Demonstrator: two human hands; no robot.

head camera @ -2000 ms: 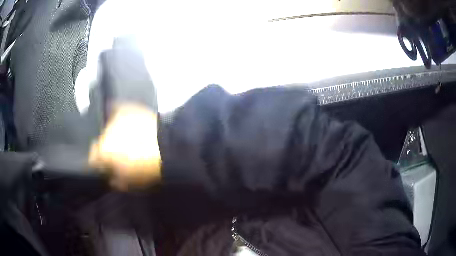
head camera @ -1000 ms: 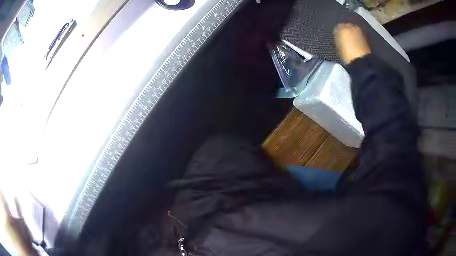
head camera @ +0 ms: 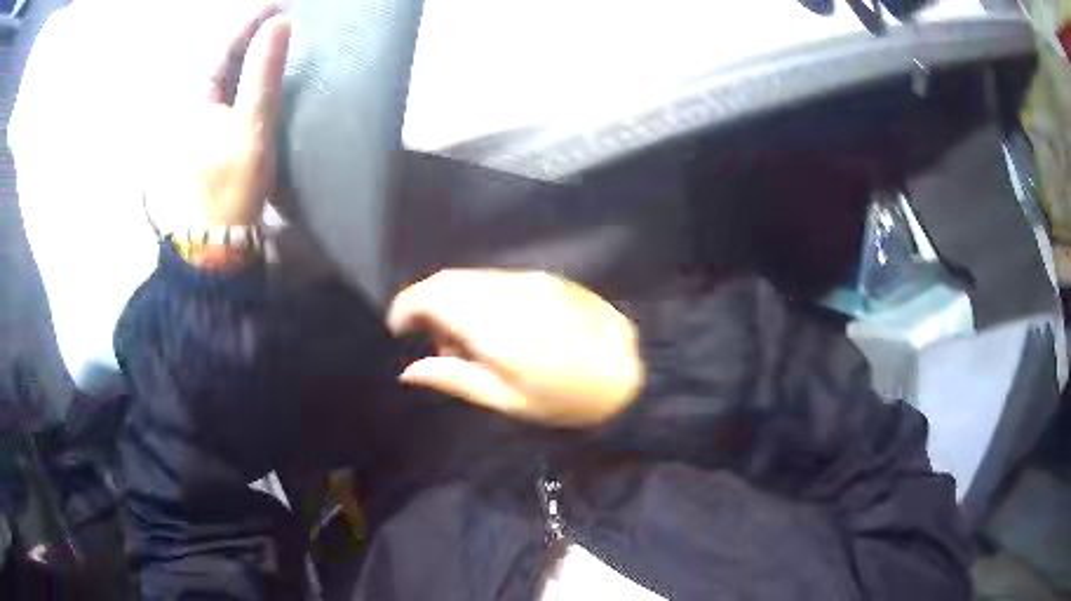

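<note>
A grey cloth piece [head camera: 347, 129] with fine texture lies over the white table's front edge and hangs down towards my lap. My left hand [head camera: 241, 147] lies along the cloth's left edge, fingers pointing away from me; whether it grips the cloth cannot be told. My right hand [head camera: 523, 340] is blurred in front of my torso, at the cloth's lower end. Its thumb and fingers are apart, with only darkness visible between them. The needle area is not in view.
The white table [head camera: 587, 59] glares, with a ruler strip [head camera: 646, 135] along its front edge. Black scissors handles [head camera: 869, 12] are cut off at the top. At lower right are a pale stack [head camera: 975, 387], a clear plastic packet [head camera: 887, 252] and dark grey cloth [head camera: 981, 223].
The view has swung back left from the right-hand stack. My right hand has moved from the dark cloth there to my torso. The grey cloth now lies beside my left hand.
</note>
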